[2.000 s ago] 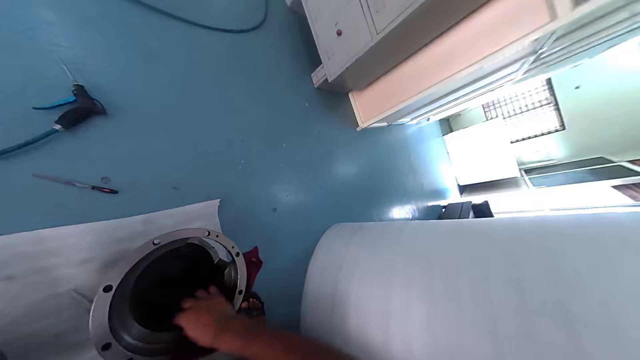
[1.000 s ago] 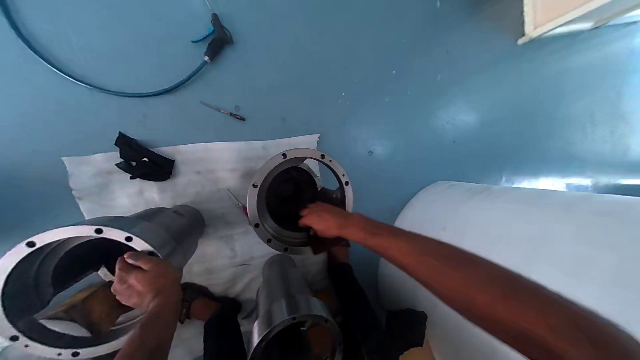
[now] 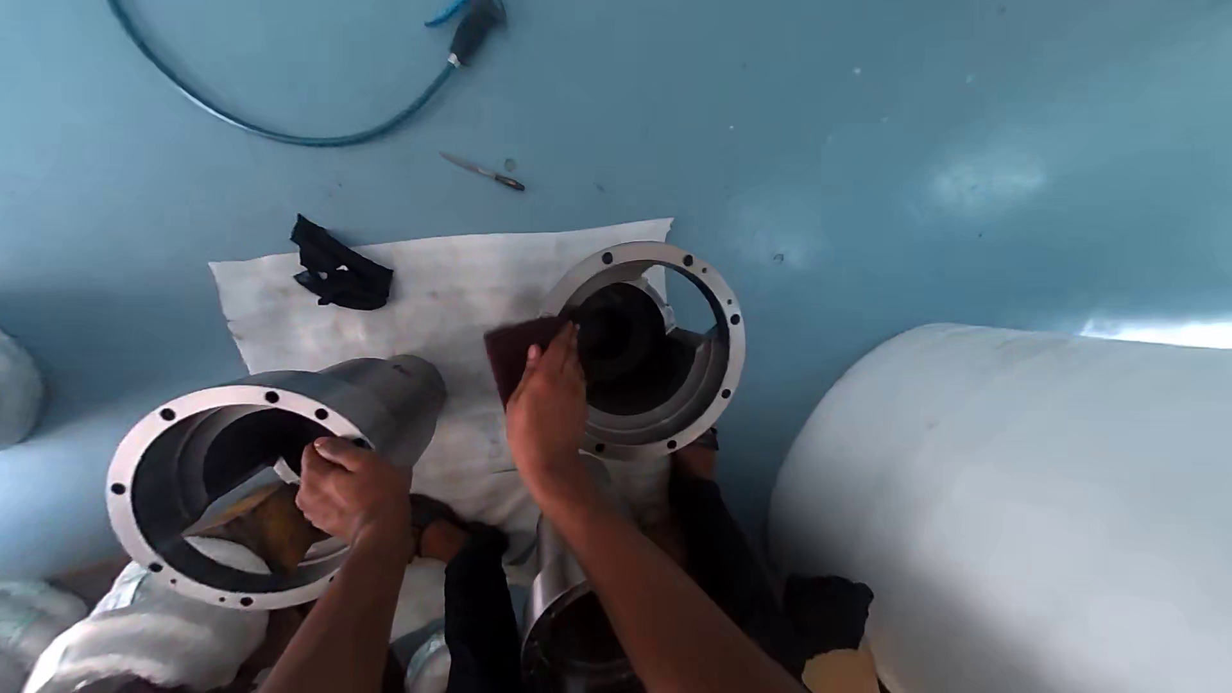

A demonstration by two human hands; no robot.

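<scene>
My left hand (image 3: 345,489) grips the rim of a flanged metal housing (image 3: 120,462) at the lower left, which is tipped with its bolt-holed flange towards me. In my right hand (image 3: 553,414) is a dark red abrasive pad (image 3: 520,351), held at the left edge of a second flanged metal housing (image 3: 727,385). That one shows its round opening from above, with a side window in its wall. Between my forearms, a third metal cylinder (image 3: 563,568) is partly hidden by my right arm.
A white sheet (image 3: 452,279) lies under the parts, with a crumpled black cloth (image 3: 346,279) on it. Beyond are a small knife-like tool (image 3: 486,172) and an air blow gun (image 3: 474,34) with its blue hose (image 3: 318,141). A large white roll (image 3: 1039,500) stands at the right.
My right hand has come out of the right housing's opening to its left edge, and the red pad now shows. The view first swung left, bringing the left housing and my left hand into sight.
</scene>
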